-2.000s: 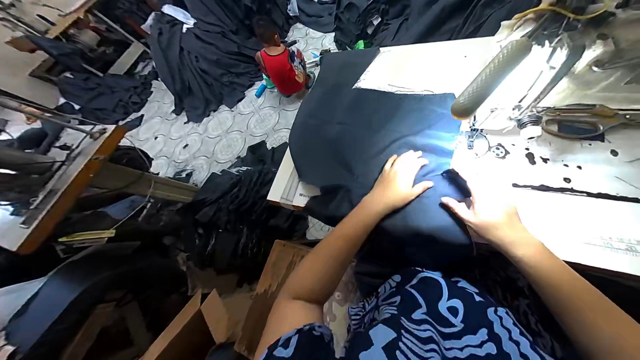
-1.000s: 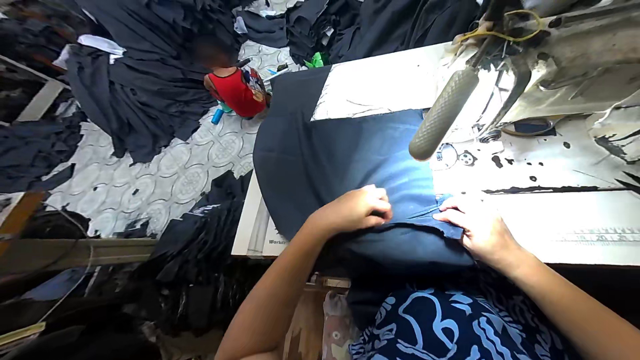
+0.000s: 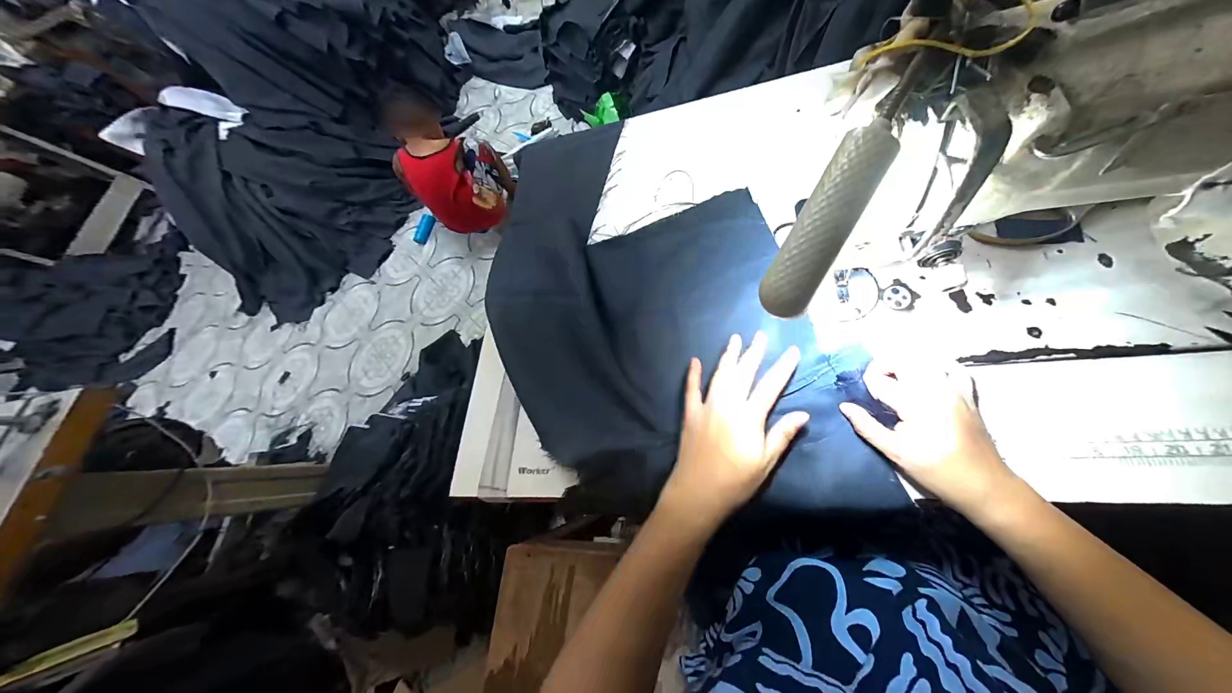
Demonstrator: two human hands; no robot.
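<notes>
A piece of dark navy fabric [image 3: 616, 318] lies over the left part of the white sewing table [image 3: 1078, 414], and its lower edge drapes toward my lap. My left hand [image 3: 736, 419] rests on the fabric with its fingers spread. My right hand [image 3: 924, 419] touches the fabric's right edge, thumb and fingers apart, beside a crumpled, seam-like patch; glare hides part of its fingertips. Above both hands are the industrial sewing machine [image 3: 1107, 125] and its grey textured handle-like part [image 3: 828, 221], close to the cloth.
A person in a red top [image 3: 452, 188] sits low on the patterned floor [image 3: 375, 337] beyond the table's left end. Heaps of dark cloth [image 3: 279, 154] lie around. A wooden box [image 3: 549, 597] stands below the table edge. A printed ruler scale [image 3: 1165, 448] runs along the table at right.
My left hand has let go of the bunched cloth edge and now lies flat with spread fingers. My right hand has loosened its pinch. The fabric, folded up along its near edge before, now lies flatter.
</notes>
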